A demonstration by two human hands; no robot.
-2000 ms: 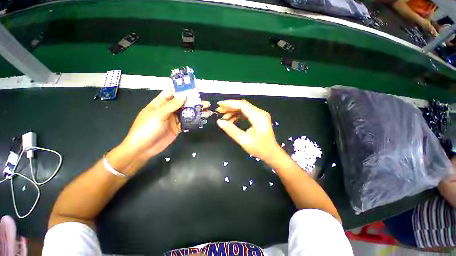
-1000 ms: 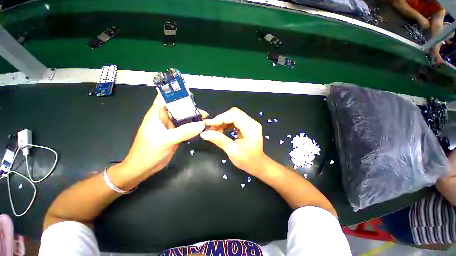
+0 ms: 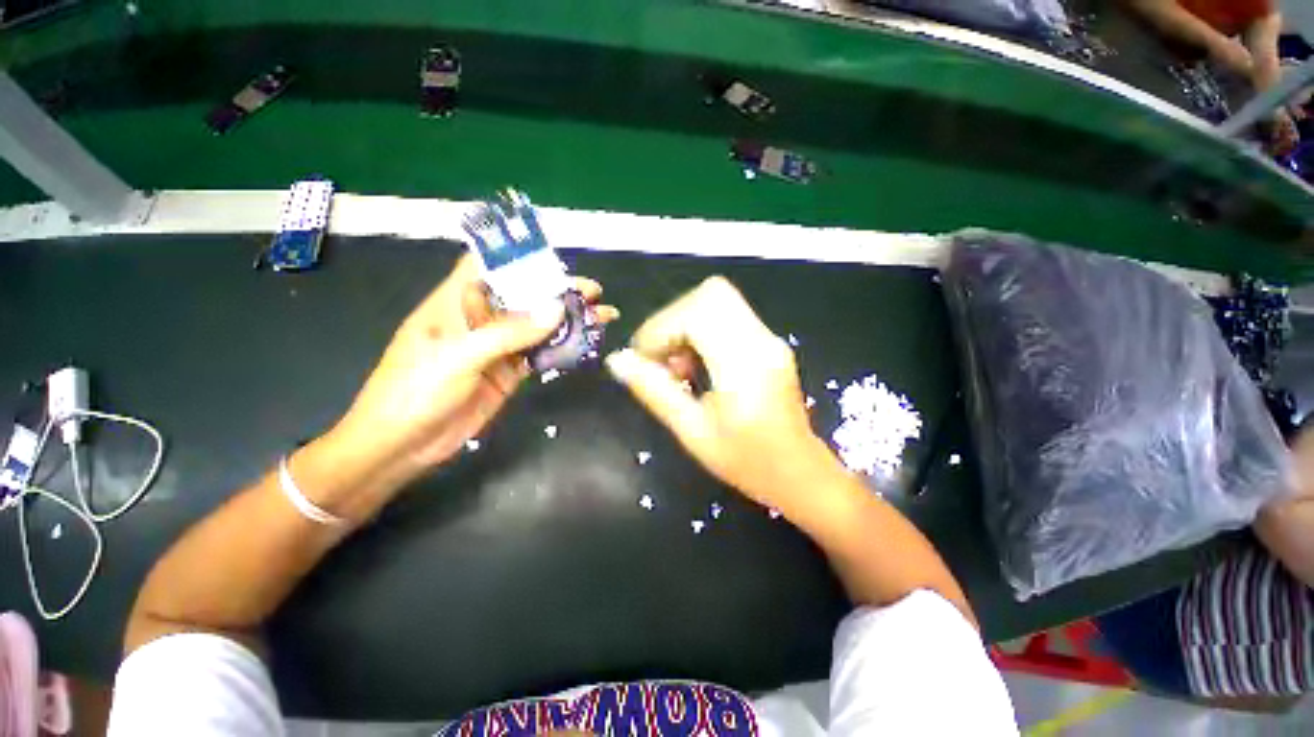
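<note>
A phone assembly [image 3: 522, 271] with a blue board end, a silver-white middle and a dark lower end is held tilted in my left hand [image 3: 454, 346], the thumb over its lower part. My right hand [image 3: 721, 374] is just right of the unit, apart from it, fingers curled with thumb and index close together; whether a small part is between them cannot be seen. A pile of white parts [image 3: 875, 428] lies right of my right hand. Single white parts [image 3: 646, 458] are scattered on the black mat below the hands.
A plastic bag [image 3: 1124, 418] lies at the right, with black parts [image 3: 1251, 338] beyond it. Several units [image 3: 440, 82] lie on the green belt behind the white rail [image 3: 721, 235]. A blue board [image 3: 301, 226] rests on the rail. A white cable [image 3: 90, 504] lies far left. Another person's arm shows top right.
My right hand has moved off the unit's lower end, slightly right and up. My left hand has turned the unit, so its dark lower end shows again. The belt units have shifted left.
</note>
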